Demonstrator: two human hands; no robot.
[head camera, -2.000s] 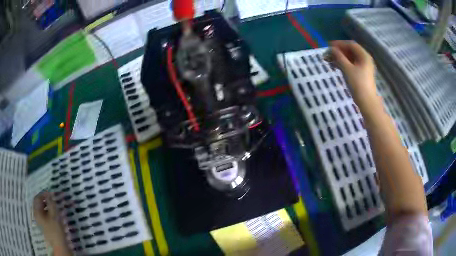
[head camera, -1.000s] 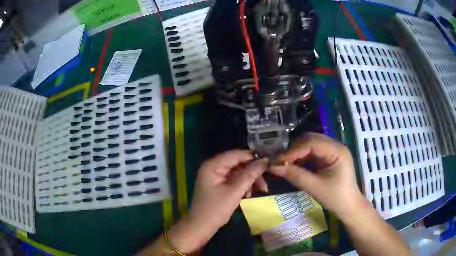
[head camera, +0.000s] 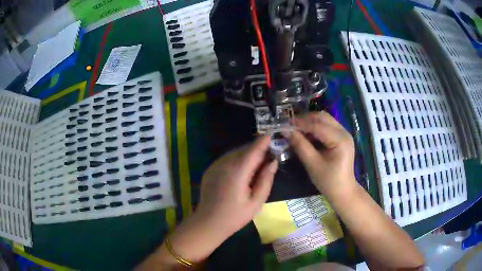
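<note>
The black toggle press (head camera: 285, 47) with a red wire stands at the top centre. Its clear nest (head camera: 275, 119) is at the front, with a round metal piece (head camera: 280, 144) just below it. My left hand (head camera: 239, 172) is at the left of the round piece, thumb and fingers slightly apart. My right hand (head camera: 323, 151) is at the right of the nest, its fingertips touching or very near it. Any small part between the fingertips is hidden or too small to tell.
The left-hand tray (head camera: 103, 153) holds black parts and has some pale slots. The right-hand tray (head camera: 407, 127) has rows of dark slots. A tray stack (head camera: 454, 79) is at far right, a rear tray (head camera: 193, 47) behind. A yellow note (head camera: 277, 217) lies in front.
Both hands were at the trays, then met in front of the nest. Now they have moved up to the nest and stand apart, one each side of the round piece.
</note>
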